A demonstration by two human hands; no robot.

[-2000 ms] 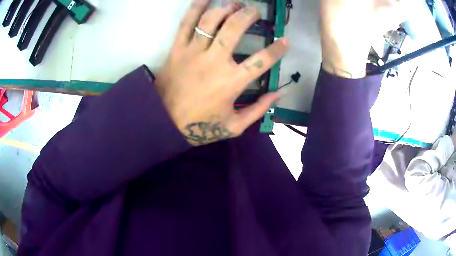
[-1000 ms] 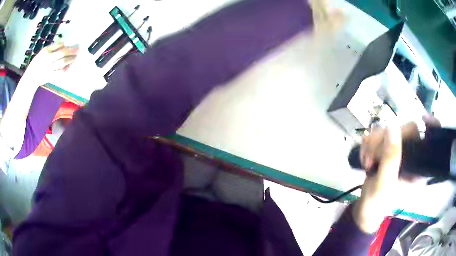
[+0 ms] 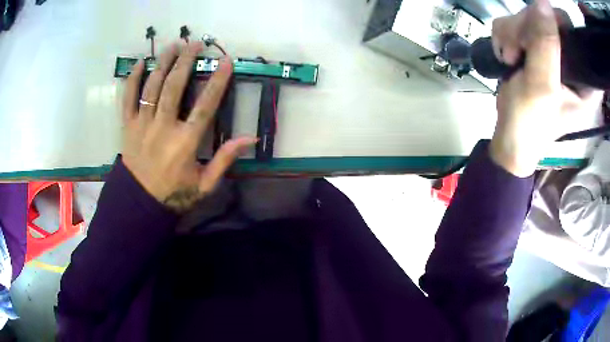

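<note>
A green circuit board strip (image 3: 301, 72) lies across the bench, with black plastic housings (image 3: 267, 120) pointing towards me. Small wire connectors (image 3: 185, 32) stick out beyond the strip's far side. My left hand (image 3: 170, 117) lies flat over the strip's left part and housings, fingers spread, hiding some of them. My right hand (image 3: 532, 87) is closed around the thick black electric screwdriver (image 3: 582, 57), its nose pointing left beside the screw feeder (image 3: 418, 37). The bit's tip is hard to make out against the feeder.
The bench's green edge (image 3: 348, 165) runs in front of me. A tiny dark speck (image 3: 408, 75) lies left of the feeder. A red stool (image 3: 50, 214) stands below at left. Another person's pale sleeve (image 3: 588, 200) shows at right, above a blue object (image 3: 590, 317).
The view has swung back from the right. My left hand, earlier reaching far across the bench, now lies on the strip and housings. My right hand still holds the screwdriver by the feeder.
</note>
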